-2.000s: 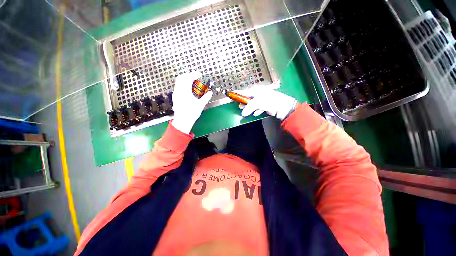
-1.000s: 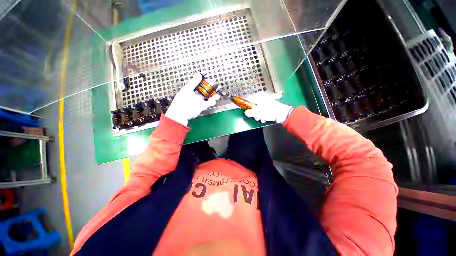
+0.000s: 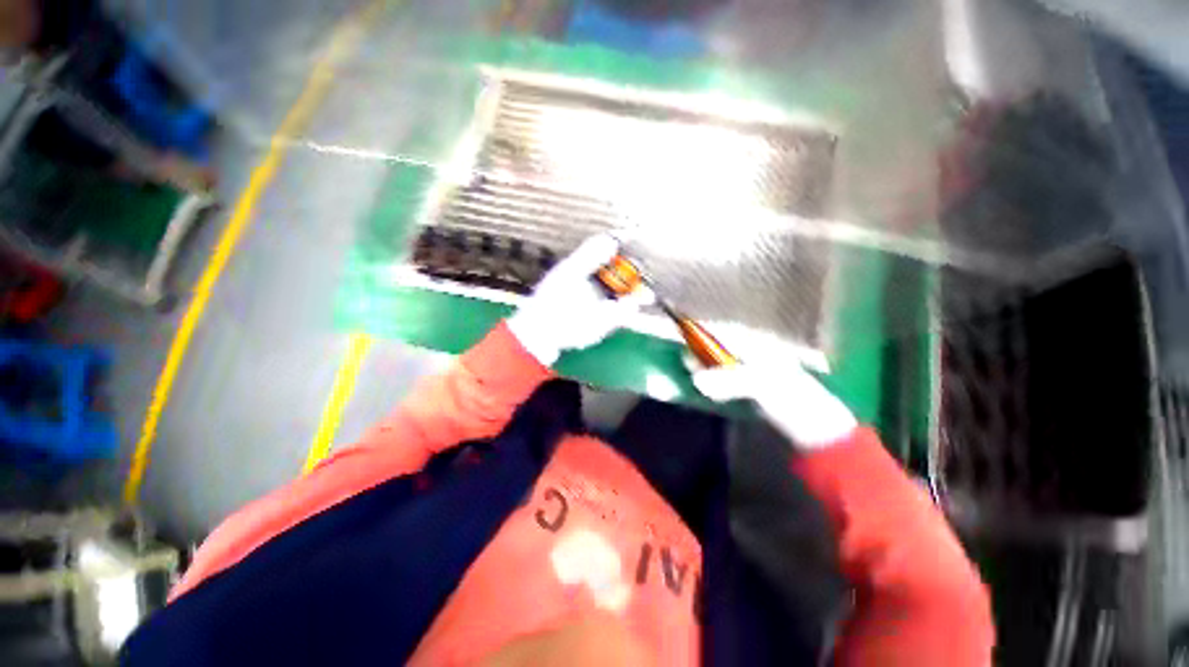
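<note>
The head view is blurred. My left hand [image 3: 574, 306], in a white glove, holds a coil assembly [image 3: 618, 275] with orange-copper winding over the near edge of the perforated metal plate [image 3: 769, 293]. My right hand [image 3: 780, 388], also gloved, grips the diagonal cutters [image 3: 705, 341] by their orange handles. The dark jaws point up and left toward the coil; whether they touch it is too blurred to tell. A row of black coils [image 3: 483, 257] stands along the plate's near-left edge.
The plate lies in a green bench top [image 3: 417, 315]. A deep metal tray [image 3: 1043, 528] with a dark inside is at the right. Edges of a clear hood cross above the plate. Yellow floor lines [image 3: 235, 276] and a blue stool [image 3: 55, 397] are at the left.
The view has turned and blurred, so the bench appears tilted and farther right. Both hands still hold the coil and cutters. The cutters now appear at a steeper slant.
</note>
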